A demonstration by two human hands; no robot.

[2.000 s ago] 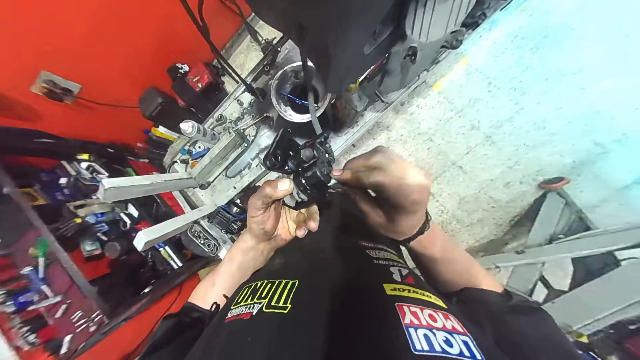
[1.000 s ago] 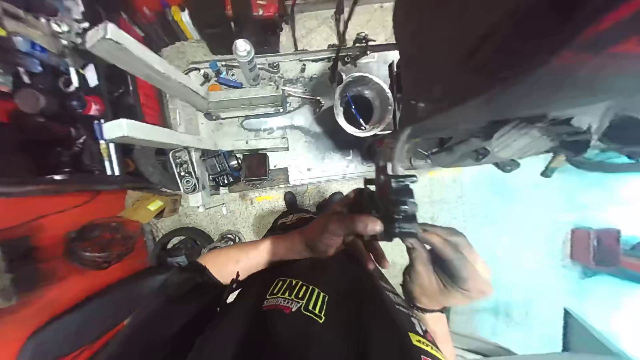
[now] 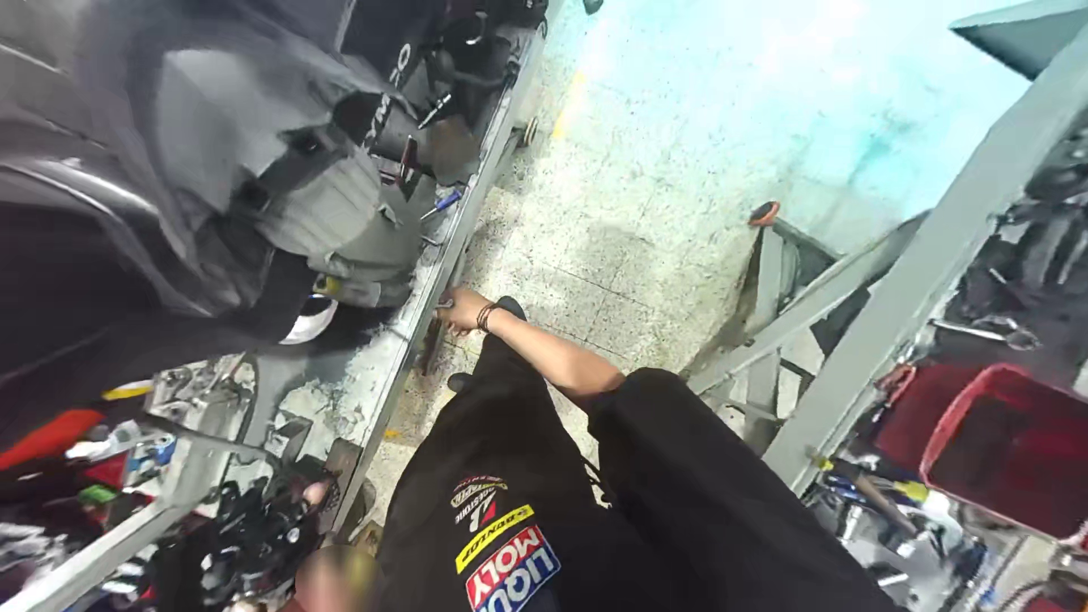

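Note:
My right hand (image 3: 463,310), with a bracelet at the wrist, is at the long metal edge of the lift platform (image 3: 416,319). Its fingers are bent; whether they hold anything is not clear. Blurred at the bottom of the view is part of my left hand (image 3: 327,582), near a cluster of black parts (image 3: 221,552); its grip cannot be made out. A scooter (image 3: 212,170) with grey and black body panels stands over the platform at the upper left. On the platform beside it lies a screwdriver with a blue handle (image 3: 448,201).
A grey metal frame (image 3: 901,314) with a sloping leg stands on the right over the speckled floor (image 3: 595,272). Beyond it are a red plastic bin (image 3: 1003,442) and loose tools. Another metal bar (image 3: 102,557) crosses cluttered tools and bottles at the lower left.
My two hands, together at a black mechanical part in both earlier frames, are now apart. The right hand has moved to the platform's edge. The view has swung strongly.

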